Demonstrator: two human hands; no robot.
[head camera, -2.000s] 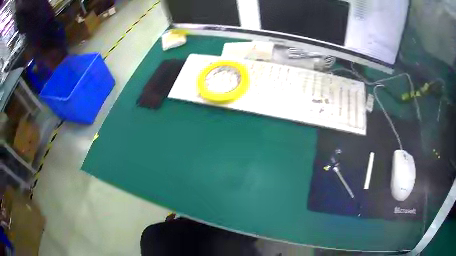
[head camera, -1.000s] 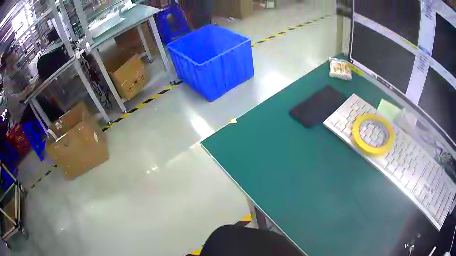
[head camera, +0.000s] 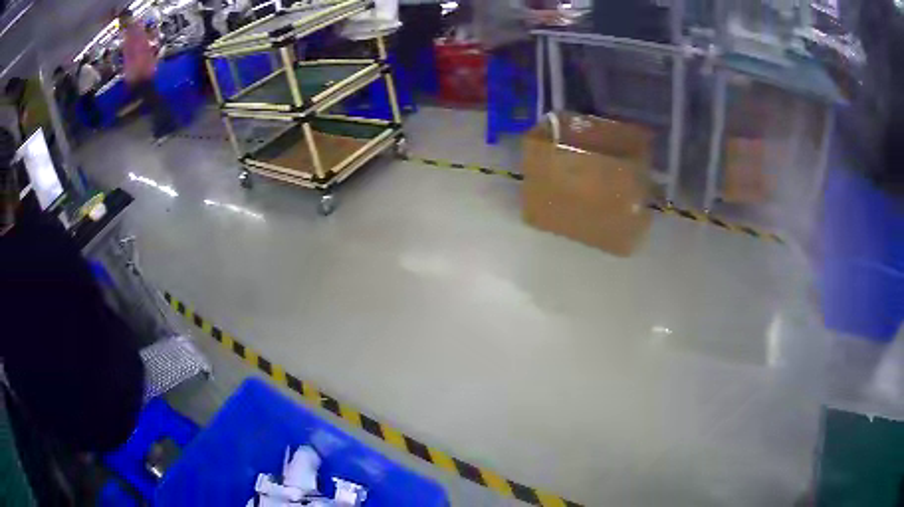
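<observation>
A blue plastic tote (head camera: 382, 475) lies nearest in front of me at the bottom edge, cut off by the frame. White camera units (head camera: 305, 473) lie inside it; their exact form is blurred. Neither my left hand nor my right hand is in the picture. A corner of the green bench mat (head camera: 862, 460) shows at the lower right edge.
A dark-clothed person (head camera: 64, 327) is at the left, by a bench with a screen. A three-tier wheeled cart (head camera: 312, 119) and a cardboard box (head camera: 585, 188) stand across the aisle. Yellow-black tape (head camera: 367, 424) crosses the floor. A blurred blue tote (head camera: 862, 257) is at right.
The view has swung left, away from the keyboard and tape roll. The tote with white units and the dark-clothed person have come into view; the cardboard box now appears further right.
</observation>
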